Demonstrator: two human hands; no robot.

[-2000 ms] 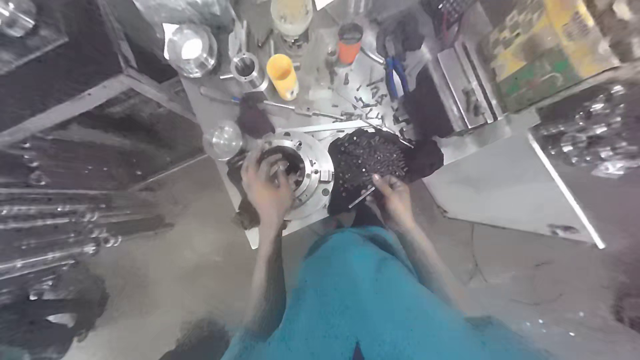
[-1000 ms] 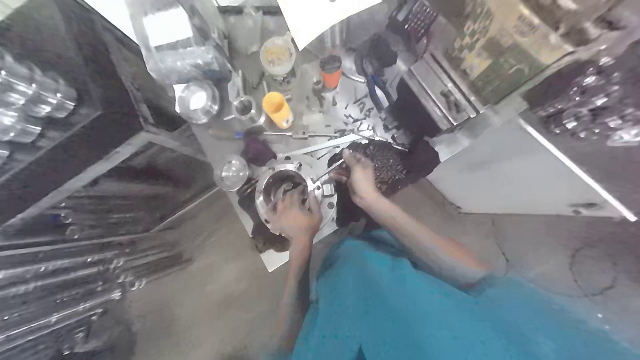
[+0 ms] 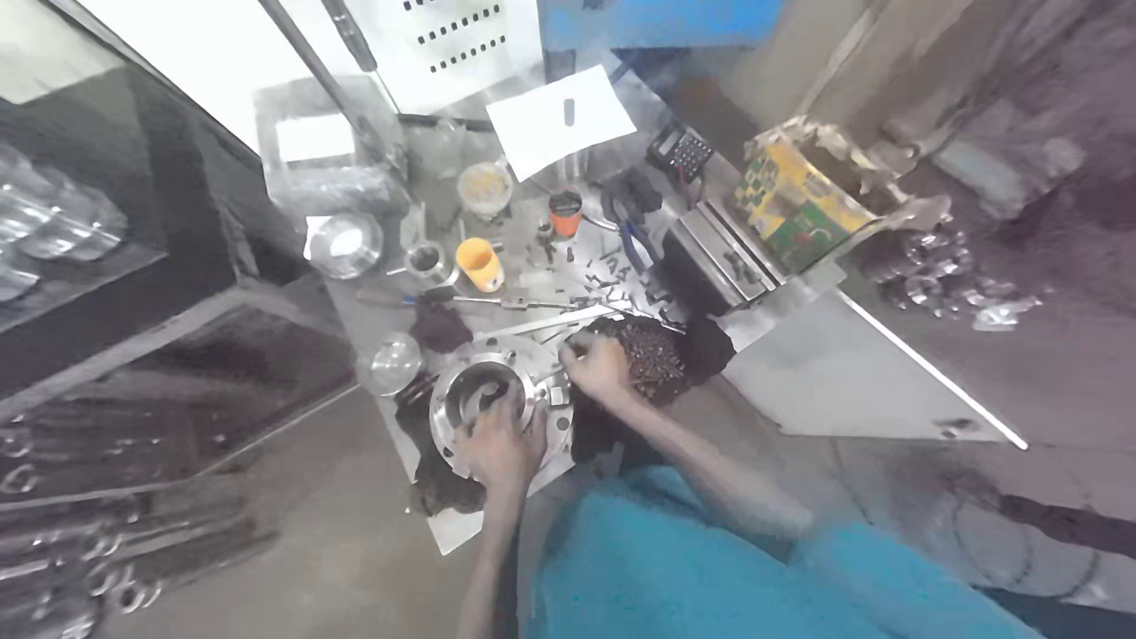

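A round metal flange with a wide bore [image 3: 441, 413] lies on the near part of the bench. My left hand [image 3: 504, 444] rests over its near rim, fingers reaching toward the bore; whether they grip anything is hidden. My right hand [image 3: 599, 366] is just right of the flange, its fingers curled near a small metal block [image 3: 558, 396]; what is between its fingertips is too blurred to tell. Beside that hand, a heap of small metal parts [image 3: 655, 355] lies on a dark cloth [image 3: 710, 344]. A long thin metal tool [image 3: 515, 303] lies beyond the flange.
Beyond stand a yellow cup [image 3: 480, 264], an orange container [image 3: 565, 215], a metal ring [image 3: 426, 259] and a tub [image 3: 485, 189]. Blue-handled pliers [image 3: 634, 247] lie among loose pins. A calculator [image 3: 682, 149] and a torn carton [image 3: 803, 209] are at the back right; shelves of metal parts stand left.
My right hand has moved from the near side of the small-parts heap to the flange's right side, and the rod seen in it earlier is not plain now. My left hand stays at the flange.
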